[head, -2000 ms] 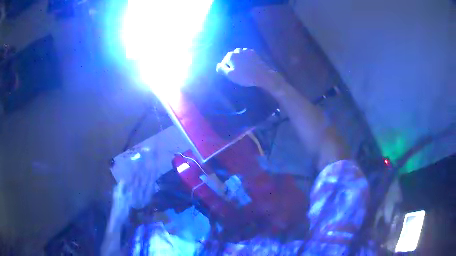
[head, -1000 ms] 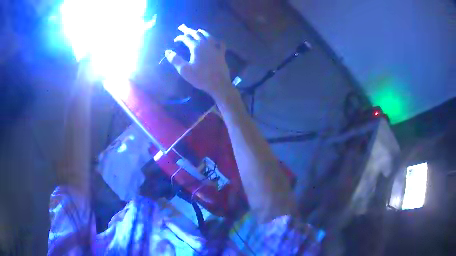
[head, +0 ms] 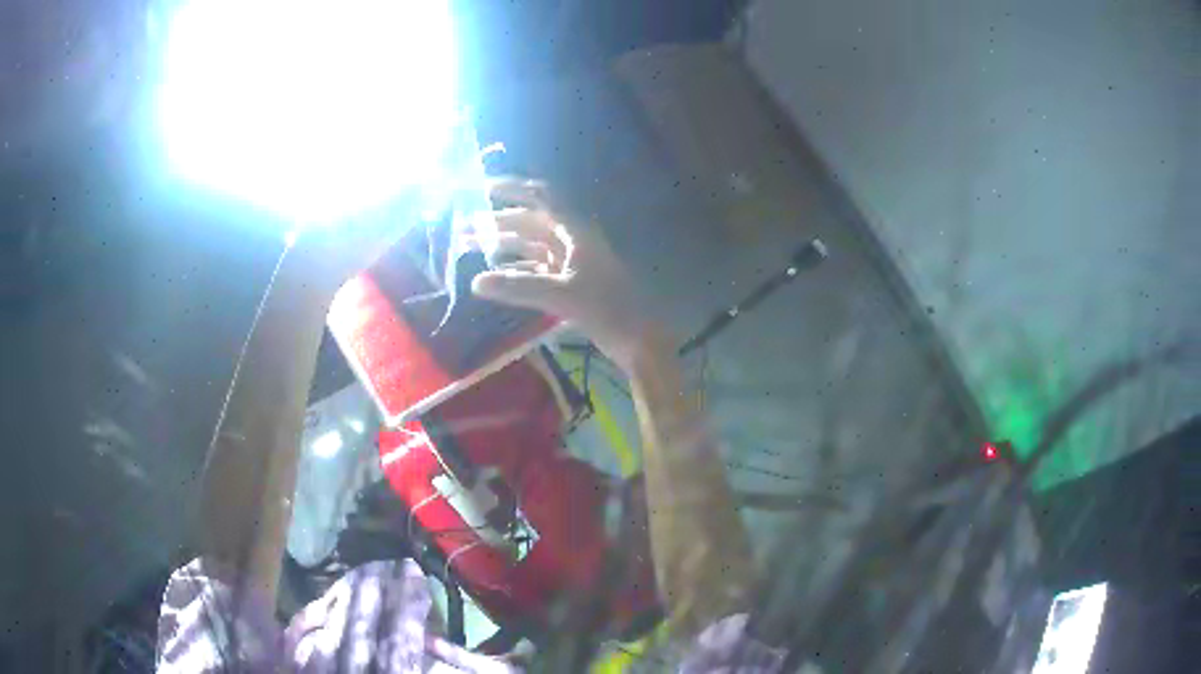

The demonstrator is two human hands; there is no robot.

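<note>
A blinding white lit lamp (head: pixel 310 99) fills the upper left, its outline lost in glare. Below it stands the red fixture (head: pixel 389 349) with a dark, white-edged panel. My right hand (head: pixel 533 250) is over the panel's upper part, fingers curled beside a small dark thing and thin whitish strands; whether it grips them is unclear. My left forearm (head: pixel 270 421) rises towards the lamp, and the left hand is lost in the glare.
A thin black pole (head: pixel 757 296) lies to the right of the fixture. Dark cables run below it. A red indicator light (head: pixel 990 452) with green glow is at the right. A bright white rectangle (head: pixel 1073 632) is at the lower right.
My right hand has come from open fingers to curled ones beside the strands, lower and close to the lamp. My left forearm now reaches up to the glare. The view has shifted.
</note>
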